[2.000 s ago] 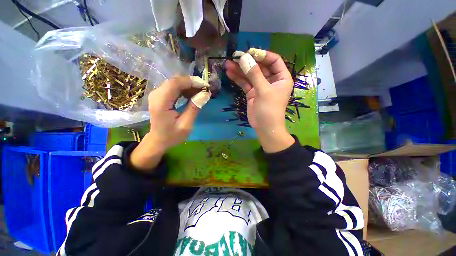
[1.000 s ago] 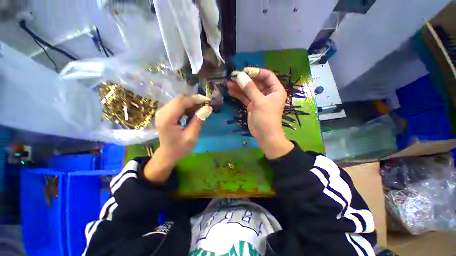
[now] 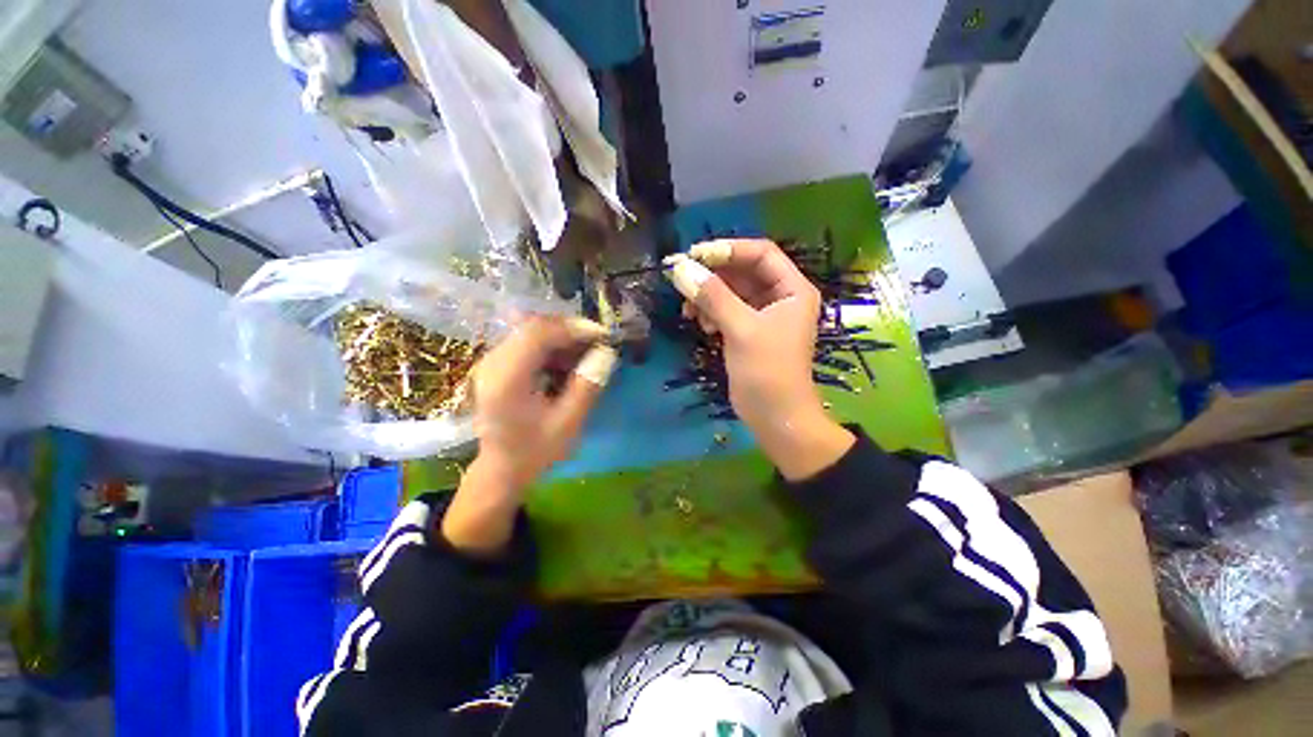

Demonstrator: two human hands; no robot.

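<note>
My left hand (image 3: 536,396), with cream covers on thumb and fingertip, pinches a short brass strip (image 3: 605,307) upright at the machine fixture (image 3: 629,320). My right hand (image 3: 760,324), also with covered fingertips, pinches a thin dark pin (image 3: 638,269) that points left toward the top of the strip. Whether pin and strip touch is too small to tell. A loose pile of dark pins (image 3: 853,346) lies right of and behind my right hand. A heap of brass strips (image 3: 396,363) lies in the clear plastic bag (image 3: 281,353) left of my left hand.
White cloths (image 3: 497,144) hang over the machine head. Small bits (image 3: 686,505) lie on the green table front (image 3: 619,554). A white control box (image 3: 950,281) stands right of the table. Blue bins (image 3: 173,634) are at lower left, a carton (image 3: 1102,554) with crumpled plastic at lower right.
The camera view has tilted up, so the table and hands appear lower and farther right, and more of the machine cabinet shows. Both hands keep their grips at the fixture.
</note>
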